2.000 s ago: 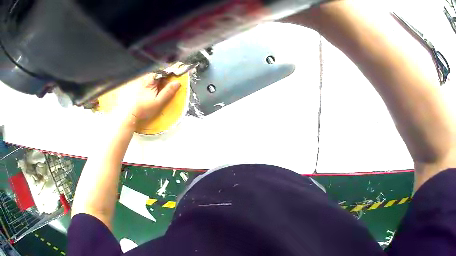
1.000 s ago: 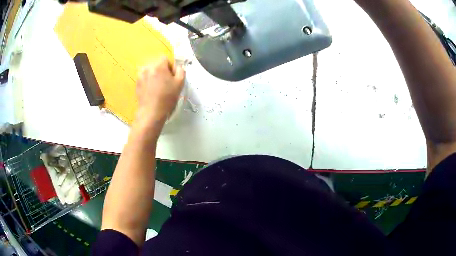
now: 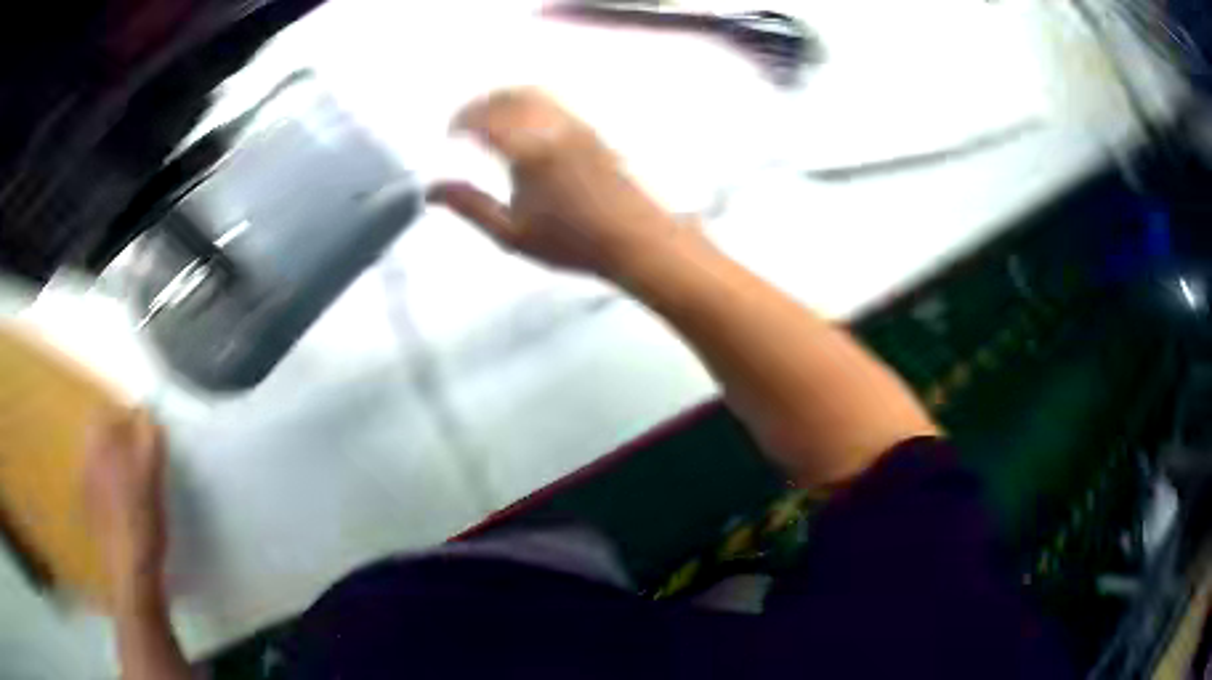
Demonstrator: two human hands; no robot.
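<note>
The picture is blurred. The tan-orange card pattern (image 3: 47,438) shows at the left edge, partly cut off, with white fabric along its upper edge. My left hand (image 3: 129,492) lies at the card's right side; its fingers are too blurred to tell whether they grip. The cutting machine's grey base plate (image 3: 286,219) stands on the white table, right of the card, under the dark machine body (image 3: 80,160). My right hand (image 3: 552,173) is open and empty over the table, right of the base plate, thumb and fingers apart.
Dark shears (image 3: 778,43) lie beyond my right hand on the white table (image 3: 558,399). A dark bar (image 3: 24,547) is at the lower left on the card. The table's red edge runs diagonally near my body, above a green floor with yellow-black tape.
The view has swung right, so card and base plate sit further left. My right hand, earlier out of the picture at the top, is now in view, empty and off the machine.
</note>
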